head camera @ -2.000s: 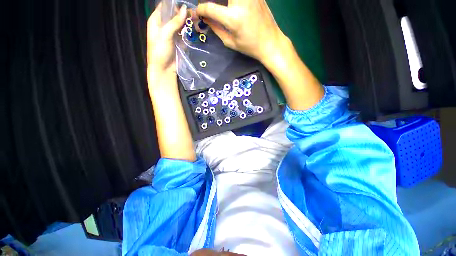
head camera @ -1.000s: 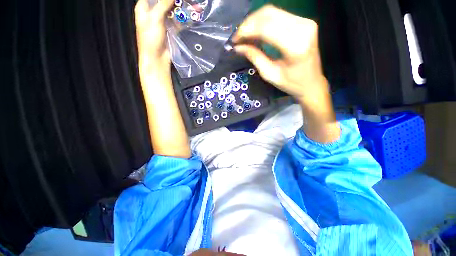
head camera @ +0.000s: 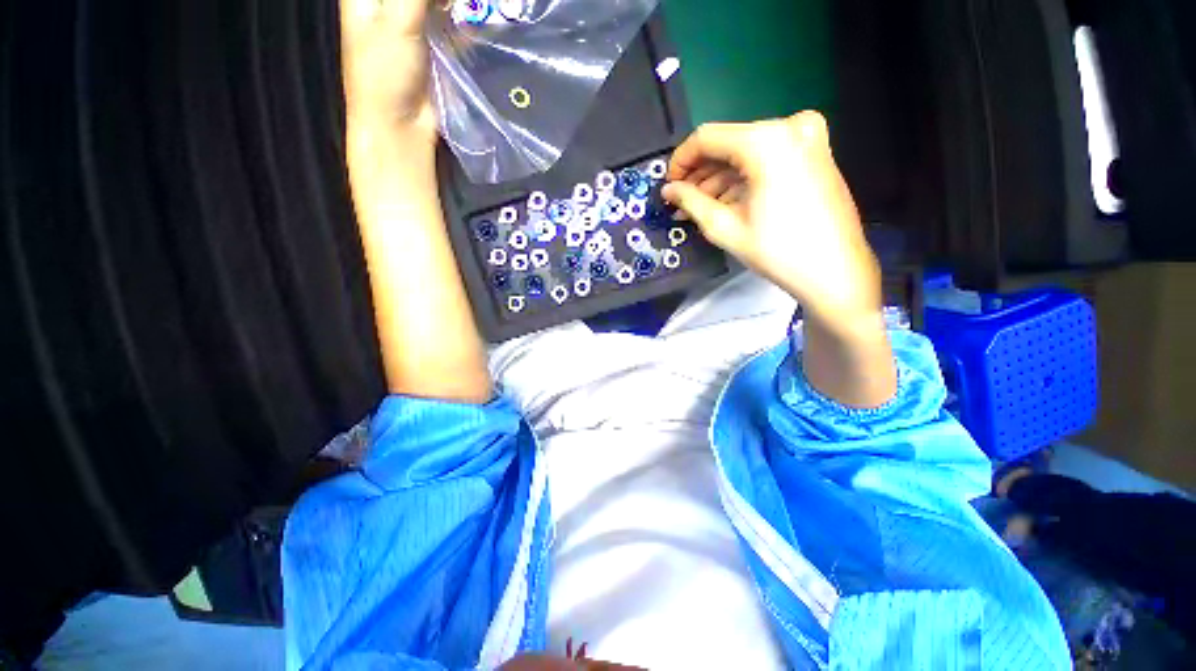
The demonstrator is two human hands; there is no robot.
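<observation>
The black parts tray [head camera: 597, 312] lies in front of me, its near recess holding many small ringed parts [head camera: 599, 268], dark with pale rings. My left hand [head camera: 391, 53], cut off by the top edge, holds a clear plastic bag [head camera: 558, 72] over the tray's far left part. A few ringed parts and a pale ring [head camera: 521, 97] show through the bag. My right hand [head camera: 774, 184] is over the recess's far right corner, thumb and fingertips close together at a dark part; whether they still grip it is unclear.
Black ribbed covers [head camera: 171, 236] stand on the left and right. A green mat [head camera: 754, 66] lies beyond the tray. A blue perforated basket [head camera: 1036, 374] is at the right. A person's dark sleeve [head camera: 1115, 524] shows at the lower right. A small white piece [head camera: 669, 67] lies on the tray's far part.
My right hand has moved from the bag to the tray's right corner. My left hand and the bag sit slightly higher in view. A dark sleeve has appeared at the lower right.
</observation>
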